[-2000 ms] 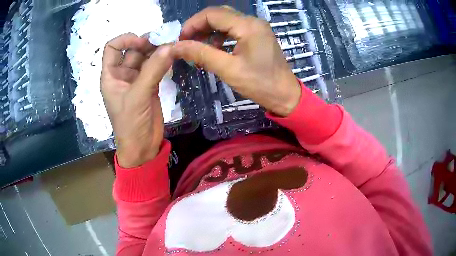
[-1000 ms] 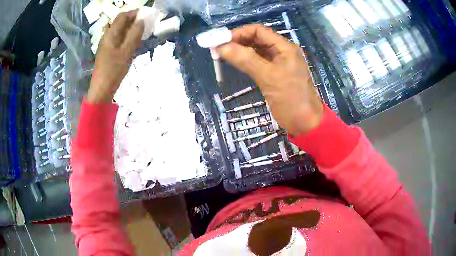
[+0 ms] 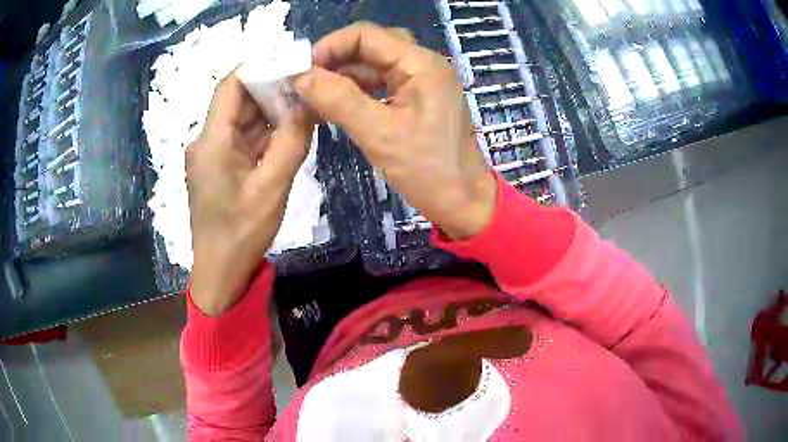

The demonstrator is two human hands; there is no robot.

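Note:
My left hand (image 3: 242, 181) and my right hand (image 3: 410, 125) meet over the pad tray. My right thumb and fingers pinch the right end of a wide white piece (image 3: 281, 60). Directly below and touching it, a white block (image 3: 273, 99) sits between my left thumb and fingers. The two whites blend, and any stem is hidden. The pad tray (image 3: 333, 252), heaped with white pads (image 3: 173, 129), lies partly under my left hand. The core tray (image 3: 566, 173) shows ladder-like rows of thin rods (image 3: 510, 104), partly under my right hand.
The filled-unit tray (image 3: 644, 129) lies at the right, the far-left tray (image 3: 52, 216) at the left. Crinkled clear film (image 3: 138, 39) and white blocks (image 3: 177, 9) are at the back. A cardboard box (image 3: 130, 354) and red stool (image 3: 767, 341) stand on the floor.
My left hand has come from the block pile at the back to meet my right hand. My right hand has moved left with its wide-ended white piece. The whole view has shifted.

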